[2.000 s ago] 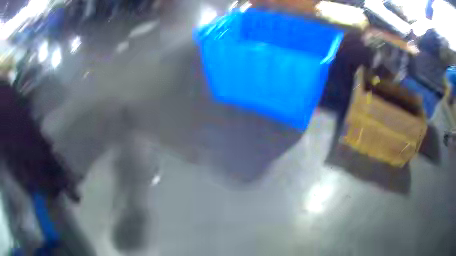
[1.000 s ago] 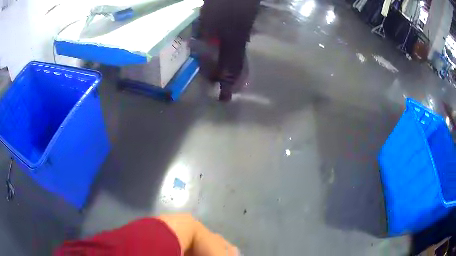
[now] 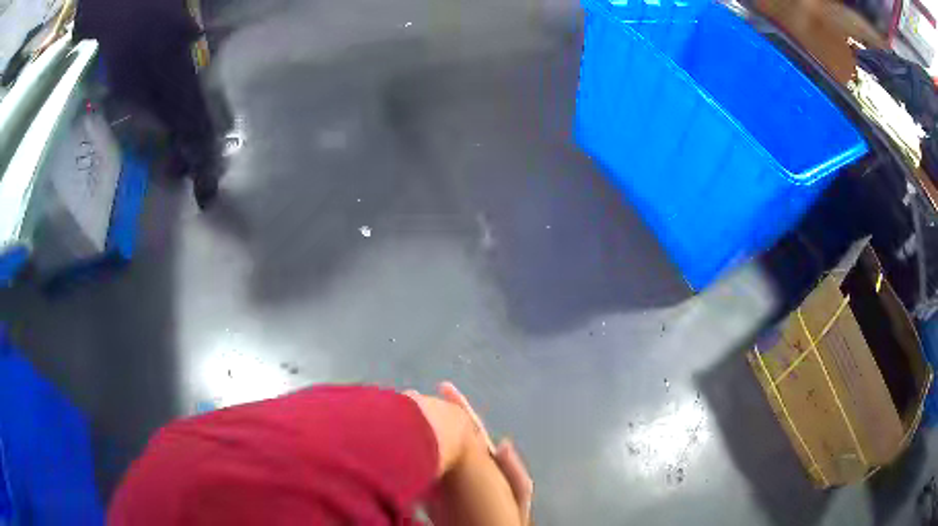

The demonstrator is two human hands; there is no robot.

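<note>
A red short sleeve and a bare forearm (image 3: 478, 467) reach in from the bottom edge, apparently my left arm. Finger-like shapes (image 3: 468, 406) show along the forearm's far side, blurred and partly cut off. I cannot tell which hand they belong to or how the fingers are set. No held thing can be made out. A large bright blue plastic tote (image 3: 658, 154) stands on the floor at the upper right, its visible inside showing no contents.
An open brown carton (image 3: 833, 380) with yellow strapping stands at the right, beside dark cloth. A second blue bin (image 3: 41, 442) is cut off at the left edge. A person in dark clothes (image 3: 154, 82) is at the upper left, near a pale-topped table (image 3: 46, 134). Grey floor lies between.
The view has turned right since one second ago. The tote and carton now show more fully, while the left bin and the person sit further left. Finger-like shapes now show by the forearm.
</note>
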